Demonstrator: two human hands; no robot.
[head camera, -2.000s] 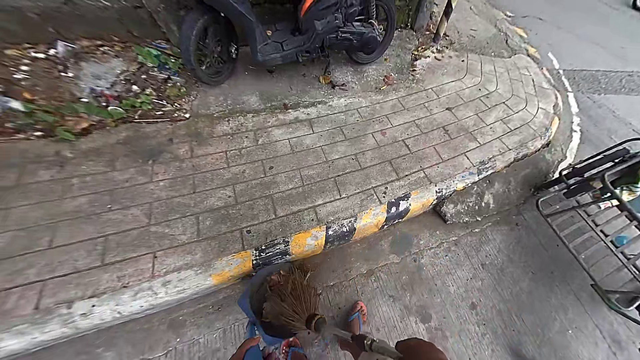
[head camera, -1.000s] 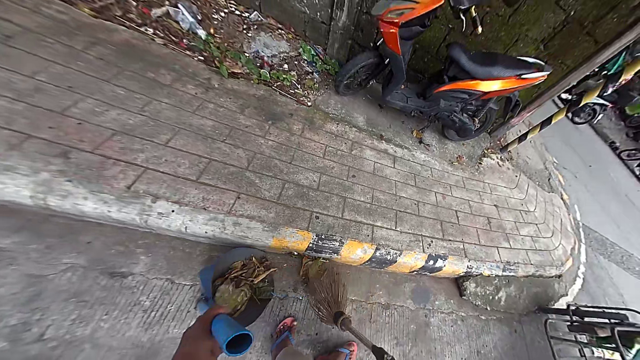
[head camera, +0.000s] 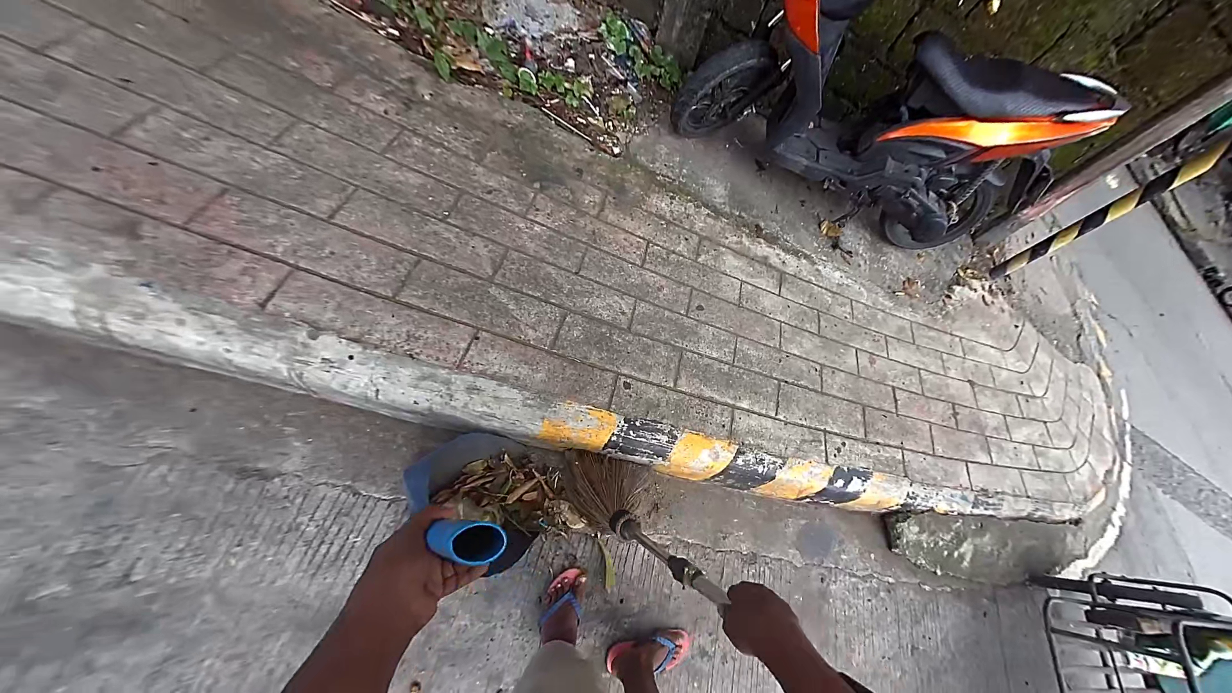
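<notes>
My left hand (head camera: 416, 568) grips the blue tubular handle (head camera: 466, 543) of a dustpan (head camera: 452, 460) that lies on the road against the curb. Dry leaves and twigs (head camera: 510, 491) fill its pan. At bottom right, my right hand (head camera: 760, 619) is closed around the stick of a broom (head camera: 608, 489). The broom's stiff bristles touch the ground beside the leaves, just below the yellow and black curb (head camera: 701, 456).
My feet in flip-flops (head camera: 562, 599) stand below the dustpan. Beyond the brick-patterned sidewalk (head camera: 597, 289) is a parked orange and black scooter (head camera: 924, 144). A metal rack (head camera: 1136, 626) is at the lower right. A concrete block (head camera: 972, 547) juts from the curb.
My left hand has come into view on the dustpan handle since the earliest frame. The broom's bristles are now against the leaves at the dustpan, and my right hand is now visible. The view has turned.
</notes>
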